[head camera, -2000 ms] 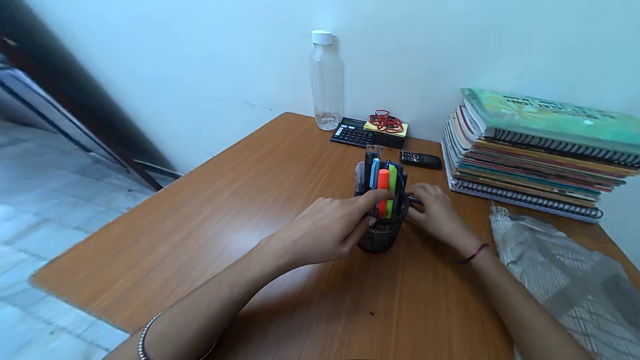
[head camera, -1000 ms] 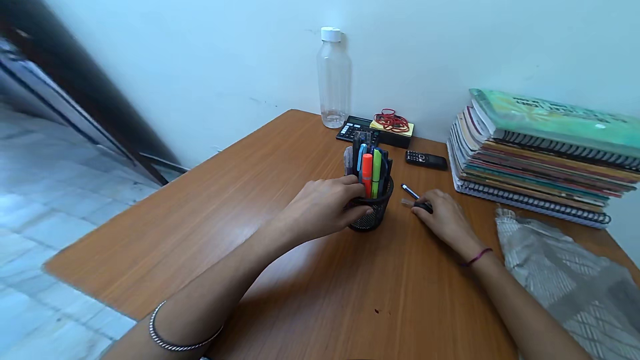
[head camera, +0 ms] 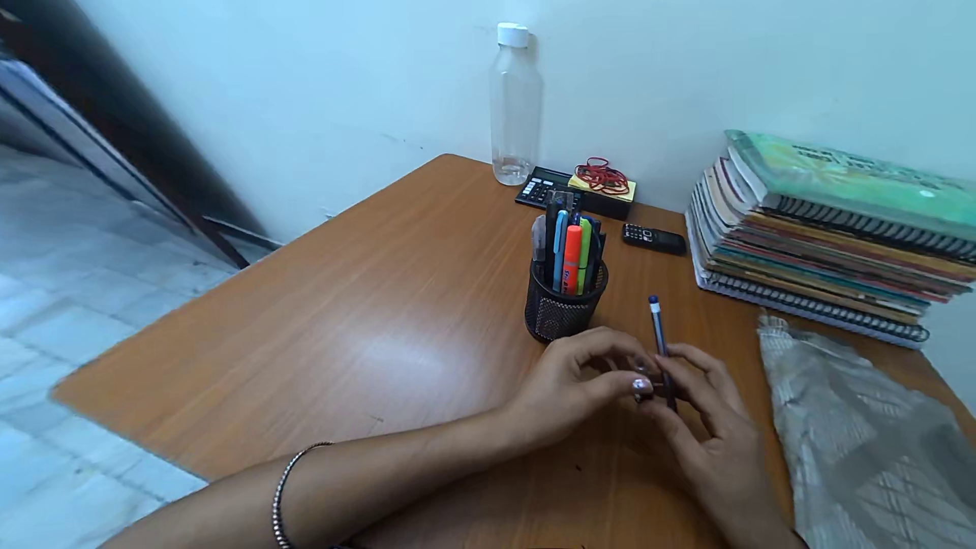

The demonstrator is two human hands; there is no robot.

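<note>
My right hand point(head camera: 705, 427) holds a dark pencil or pen point(head camera: 659, 328) with a white band and a blue end, which points up and away. My left hand point(head camera: 587, 377) meets it, thumb and fingers pinched around a small object at the fingertips, mostly hidden; its kind cannot be told. Just beyond my left hand, a black mesh pen holder point(head camera: 562, 314) stands upright on the table. It carries an orange highlighter point(head camera: 571, 261), a green highlighter point(head camera: 584, 255), a light blue pen point(head camera: 559, 244) and several dark pens.
Behind stand a clear plastic bottle point(head camera: 515, 110), a calculator point(head camera: 543, 187) and a dark box point(head camera: 608, 203) topped with red cords point(head camera: 602, 177). A keypad phone point(head camera: 654, 239) lies beside a stack of notebooks point(head camera: 823, 259). A grey cloth point(head camera: 862, 435) covers the table's right side.
My left hand has let go of the pen holder and moved right and nearer, to my right hand. The pencil or pen was beside the holder in my right hand one second ago.
</note>
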